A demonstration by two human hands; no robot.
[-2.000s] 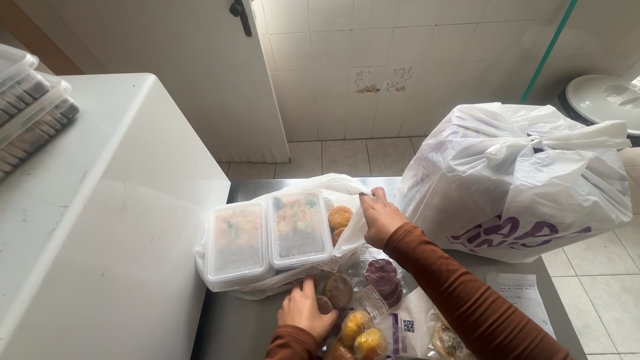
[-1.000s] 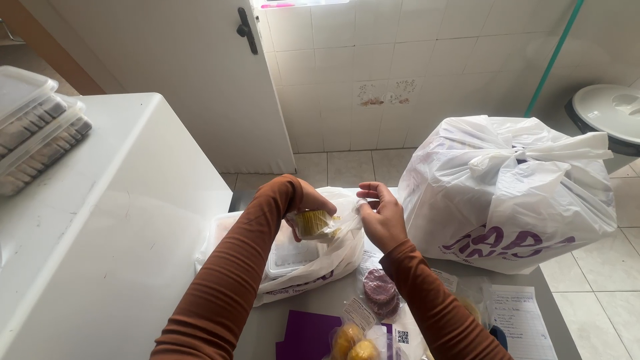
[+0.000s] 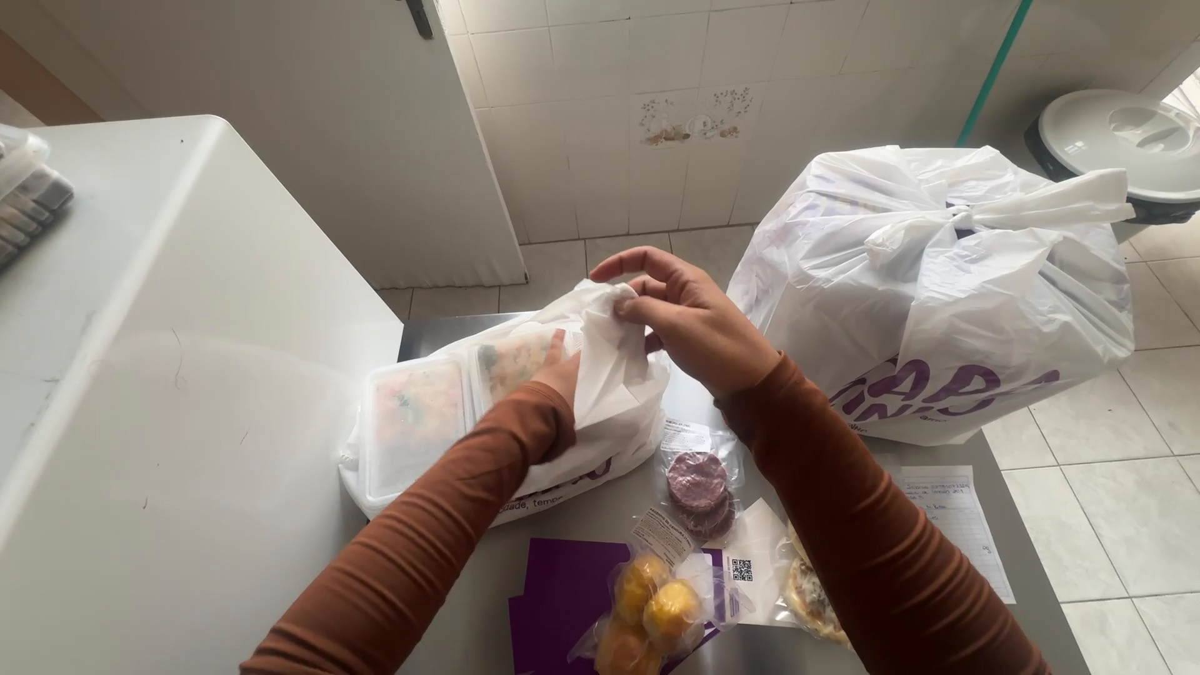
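Note:
A white plastic bag (image 3: 623,375) lies on the grey metal table, holding plastic containers of food with clear lids (image 3: 417,427). My right hand (image 3: 684,314) pinches the bag's rim and lifts it. My left hand (image 3: 561,370) reaches inside beside a second container (image 3: 506,361); its fingers are partly hidden by the plastic, and whether it holds anything does not show. Nearer me lie a clear pack of purple round patties (image 3: 698,483), a clear pack of yellow-orange round food pieces (image 3: 647,609), purple cards (image 3: 572,572) and another food pack (image 3: 811,595), partly behind my right sleeve.
A full, knotted white plastic bag (image 3: 937,309) stands at the right. Beside my right forearm lies a handwritten paper (image 3: 956,525). A white appliance or cabinet (image 3: 234,375) borders the table at left, with a packed container (image 3: 28,202) on top. A lidded bin (image 3: 1120,150) stands behind.
One second ago my left hand held a yellowish packet over the bag; now it is down inside the bag. My right hand stays at the rim. The purple cards show now but not two seconds ago.

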